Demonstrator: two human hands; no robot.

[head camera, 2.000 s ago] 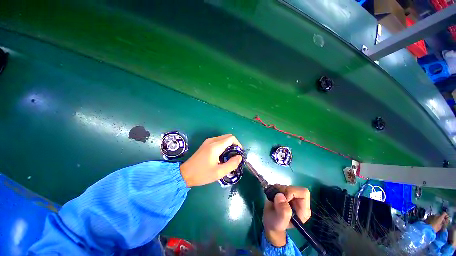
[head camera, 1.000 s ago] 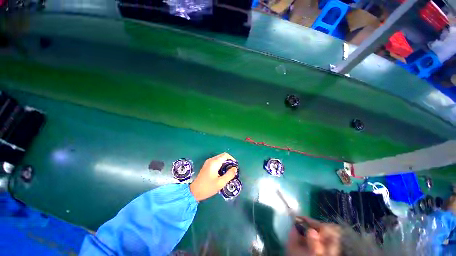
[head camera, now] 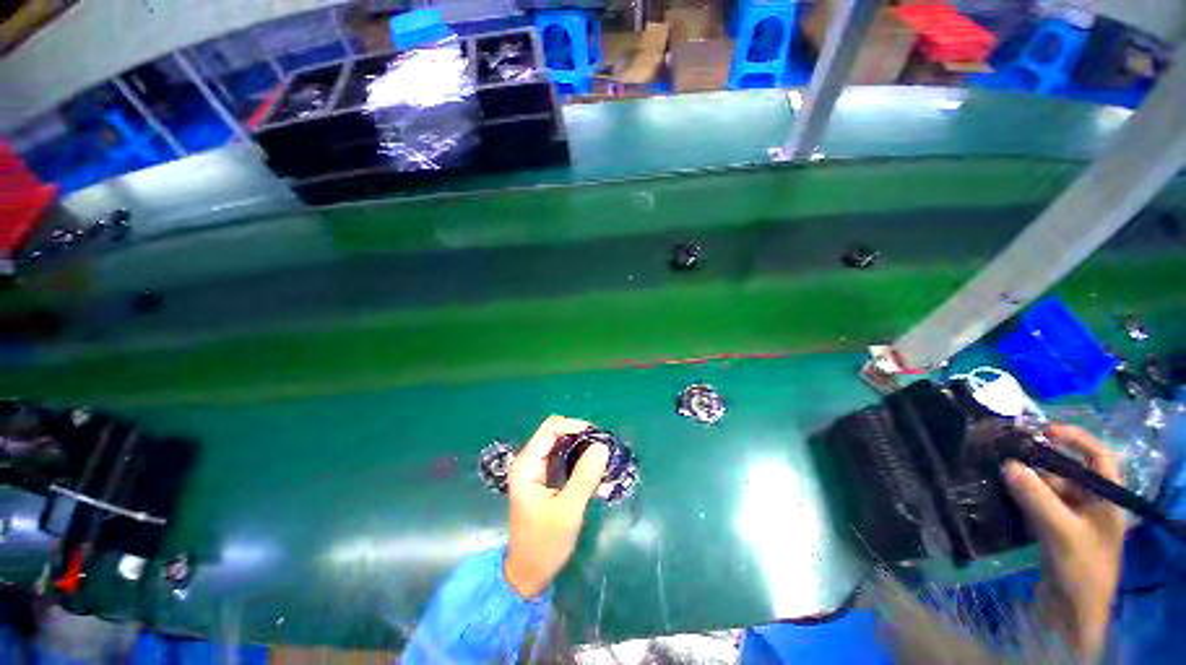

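My left hand (head camera: 549, 500) holds a dark ring-like part (head camera: 585, 451) by its rim, over a black-and-silver round unit (head camera: 620, 476) on the green bench. Whether the two touch is unclear. My right hand (head camera: 1073, 500) grips a black electric screwdriver (head camera: 1041, 455) at the right, its front end at the black ribbed box (head camera: 910, 468); the tip is hidden. A second round unit (head camera: 494, 465) lies left of my left hand, partly covered. A third round unit (head camera: 701, 403) lies to the right, nearer the conveyor.
Two dark units (head camera: 685, 255) sit on the green conveyor (head camera: 455, 286). A pale post (head camera: 1041, 234) rises at right by a blue bin (head camera: 1056, 348) and white cable. Black trays (head camera: 520, 130) with clear plastic stand beyond. Another black machine (head camera: 98, 481) is at far left.
The view has turned toward the right box and far side. My right hand has moved with the screwdriver from the unit to the black box. My left hand still holds the dark part.
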